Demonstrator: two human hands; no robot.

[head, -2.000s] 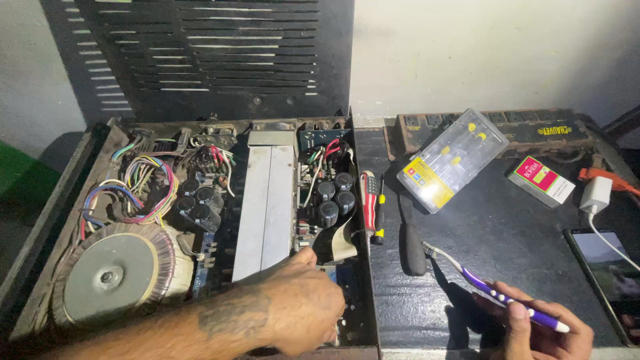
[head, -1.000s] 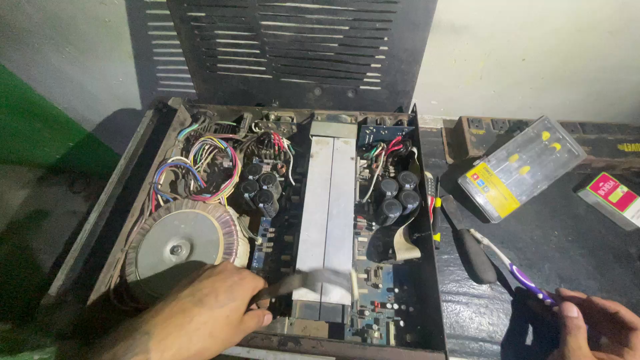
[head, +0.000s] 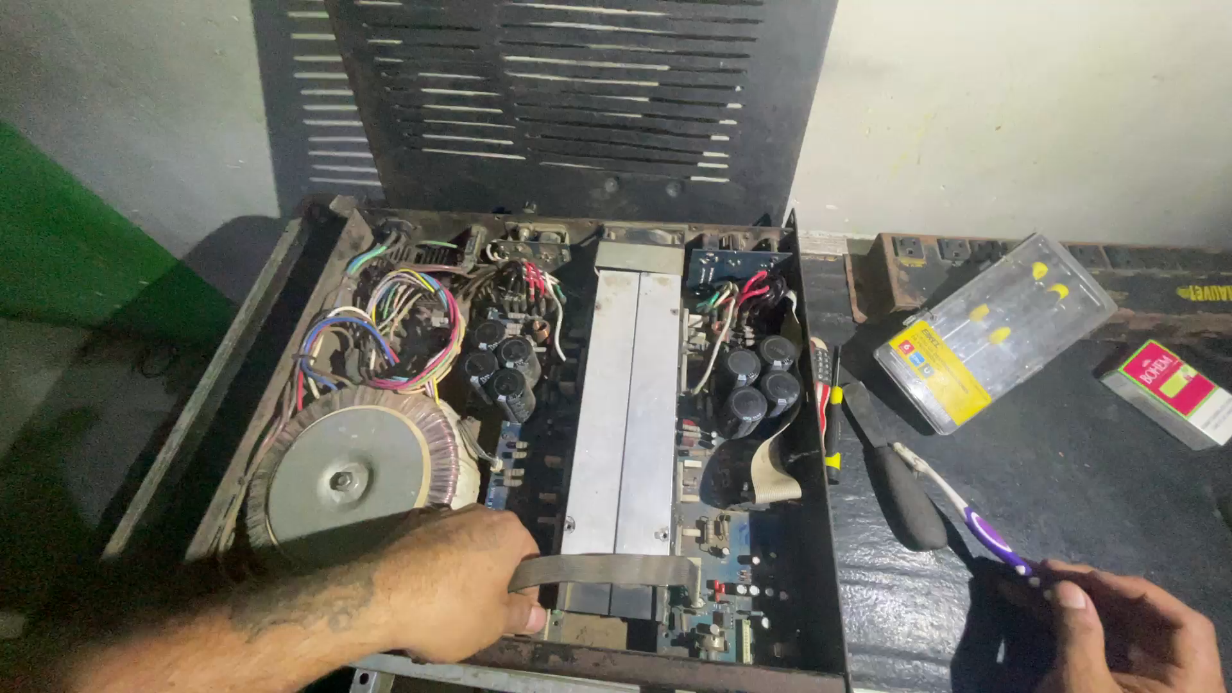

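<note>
An opened amplifier chassis [head: 818,539] lies before me, with a toroidal transformer [head: 346,476], a long aluminium heatsink [head: 621,414], capacitors [head: 741,409] and a circuit board [head: 727,558]. My left hand [head: 467,577] is at the front of the chassis, thumb and fingers around the left end of a grey ribbon cable [head: 616,571]. That cable crosses over the heatsink's front end to the board at the right. In my right hand [head: 1107,616] is a purple and white toothbrush [head: 996,539], held by the handle, its head near a dark-handled flat tool [head: 905,491]. The left fingertips are partly hidden.
A slotted metal cover [head: 587,96] leans against the wall behind. Right of the chassis lie a black and yellow screwdriver [head: 834,423], a red-handled tool [head: 819,385], a clear plastic case [head: 1001,332] and a small carton [head: 1169,390]. Behind them is a power strip [head: 1136,289].
My left hand has moved left, from the right-hand board to the ribbon cable's end left of the heatsink. The right hand keeps the toothbrush. The view has shifted.
</note>
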